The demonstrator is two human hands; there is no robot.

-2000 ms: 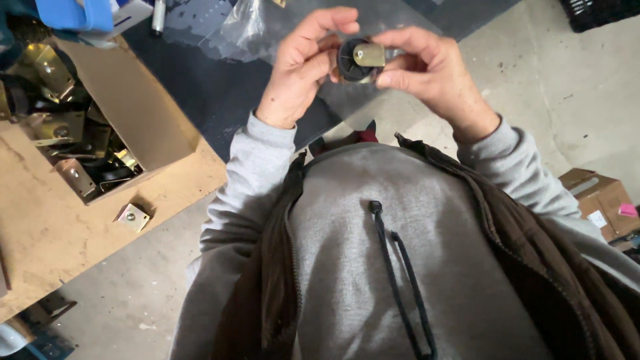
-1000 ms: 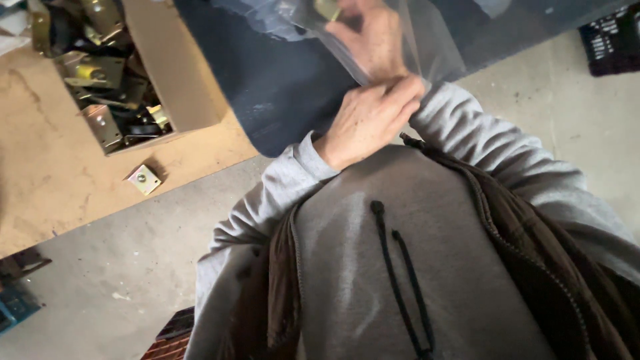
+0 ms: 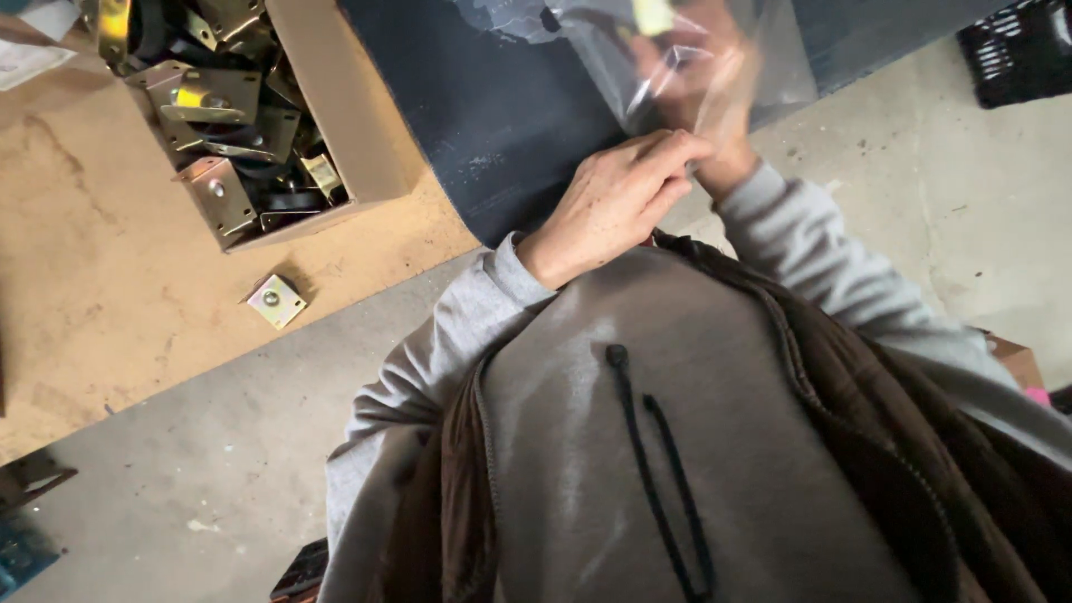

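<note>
A clear plastic bag (image 3: 620, 71) hangs over the dark surface, its edge pinched in the fingers of my left hand (image 3: 615, 197). My right hand (image 3: 708, 79) is inside the bag, blurred and partly cut off by the top of the view. A caster with a yellowish metal plate (image 3: 653, 15) shows at its fingers; its wheel is hidden. At left, an open cardboard box (image 3: 373, 126) holds several casters with yellowish metal plates and black wheels. One small square metal plate piece (image 3: 276, 300) lies on the tan tabletop, just below the box.
The tan tabletop (image 3: 109, 276) meets the dark surface (image 3: 469, 126) near the box. A black plastic crate (image 3: 1017, 50) is at the upper right, and part of a cardboard box (image 3: 1013, 358) at the right edge. Concrete floor (image 3: 226, 444) shows below.
Two seconds ago both hands held a caster in front of me, outside any bag. Now my right hand is in the clear bag, and my left hand has moved to the bag's edge.
</note>
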